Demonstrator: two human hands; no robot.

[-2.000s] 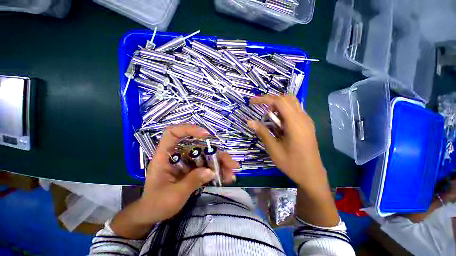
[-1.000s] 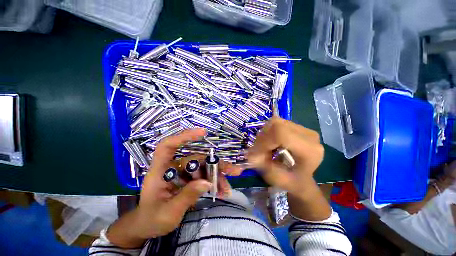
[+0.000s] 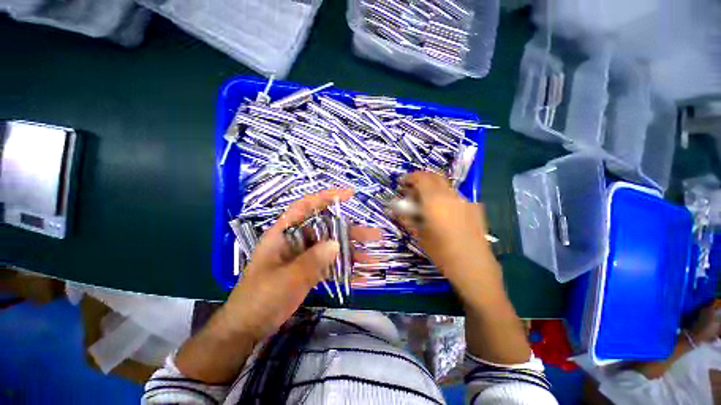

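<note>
A blue parts tray [image 3: 227, 178] heaped with shiny silver cylinder-and-rod parts [image 3: 316, 130] lies in front of me. My left hand [image 3: 288, 265] is over the tray's near left part and holds several damper cylinders [image 3: 341, 249] side by side between fingers and thumb, their rods pointing down toward me. My right hand [image 3: 443, 217] is over the right half of the tray, blurred, with the fingers curled around a silver part [image 3: 405, 207] whose pale end shows. How many parts it holds cannot be told.
Digital scale [image 3: 35, 178] at left. Clear boxes [image 3: 237, 28] at upper left. Filled parts box [image 3: 427, 39] beyond the tray. Tilted clear box [image 3: 561, 213] with few parts, divided clear bins [image 3: 597, 103] and blue lid [image 3: 648, 273] at right. Another person's arm [image 3: 672, 364] at lower right.
The view has shifted, so more of the far box shows. My right hand has moved from near my left hand back over the heap. The parts in my left hand have tilted.
</note>
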